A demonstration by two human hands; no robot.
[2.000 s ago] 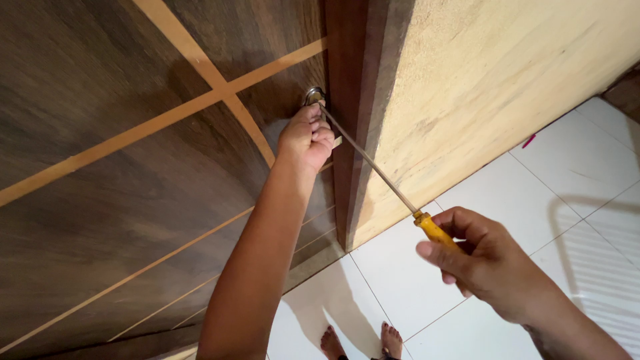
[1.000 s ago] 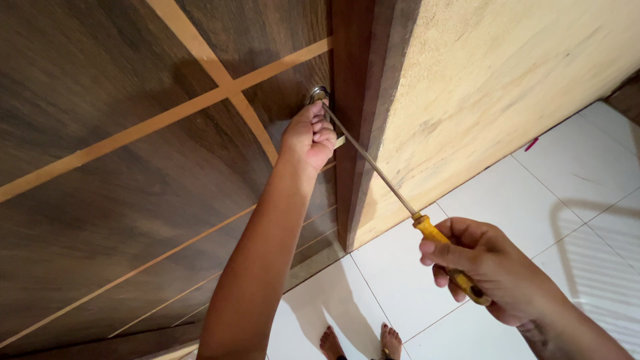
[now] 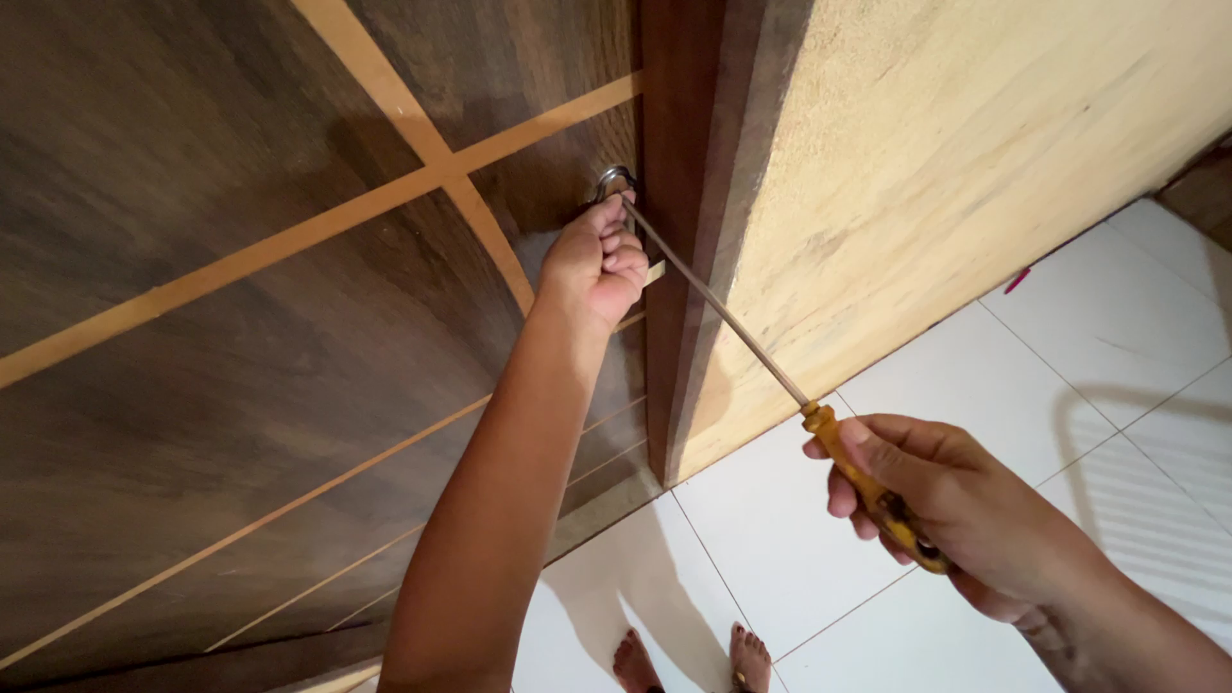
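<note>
My right hand [image 3: 924, 491] grips the yellow handle of a long-shafted screwdriver [image 3: 736, 327]. The shaft slants up and left to a metal lock fitting [image 3: 614, 181] at the edge of a dark wood-grain door [image 3: 366, 269] with light inlaid strips. My left hand [image 3: 602, 255] is curled closed at that fitting, its fingertips around the screwdriver's tip, which they partly hide. Below the knuckles, a small pale metal piece [image 3: 655, 273] sticks out toward the frame. Whether the left fingers pinch the tip or the fitting cannot be told.
The brown wooden door frame [image 3: 679, 192] stands right beside the door edge, with a cream wall [image 3: 905, 173] beyond it. White floor tiles [image 3: 751, 520] lie below, where two bare feet [image 3: 749, 656] stand. A small pink object [image 3: 1017, 280] lies by the wall's base.
The right hand's fingers have shifted around the screwdriver handle, and more of the handle's end shows than two seconds ago. The left hand stays at the lock fitting.
</note>
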